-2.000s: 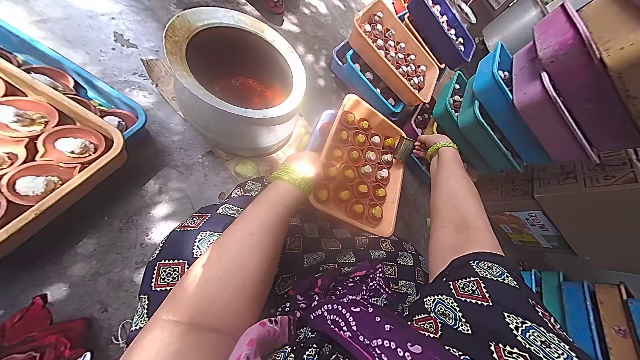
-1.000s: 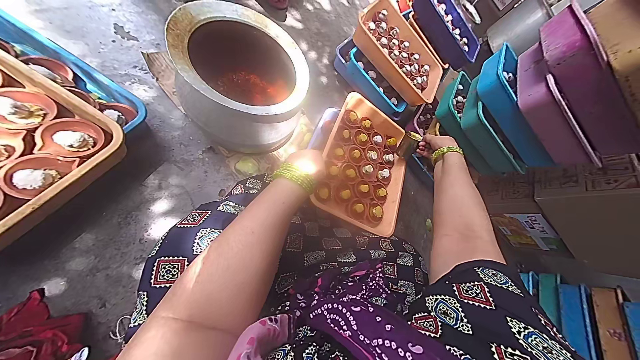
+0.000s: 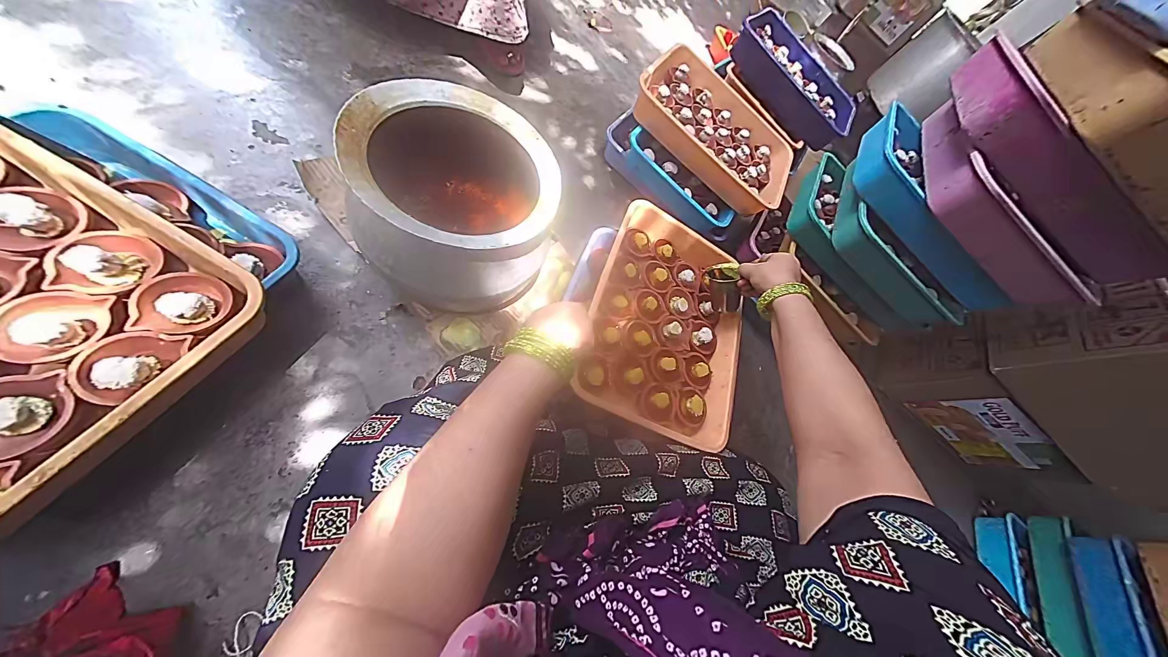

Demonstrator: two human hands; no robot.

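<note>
An orange plastic tray (image 3: 730,401) lies tilted before me, filled with small clay lamps (image 3: 659,400). Many lamps hold a yellow filling; several toward the right side show white tops. My left hand (image 3: 558,330), blurred by glare, is at the tray's left edge; its fingers are hard to make out. My right hand (image 3: 769,274) grips a small metal cup (image 3: 724,276) over the tray's upper right part. Beyond the tray on the left stands a large metal pot (image 3: 438,265) with dark reddish contents.
At left, an orange tray (image 3: 214,351) of larger clay lamps overlaps a blue tray (image 3: 278,246). Several stacked trays, among them a purple one (image 3: 995,182), stand at right beside cardboard boxes (image 3: 1049,365). A red cloth (image 3: 100,616) lies lower left. Part of a person's garment (image 3: 484,16) shows at the top.
The cup in my right hand has moved a little over the tray's upper right lamps. Another person's garment has come into view at the top.
</note>
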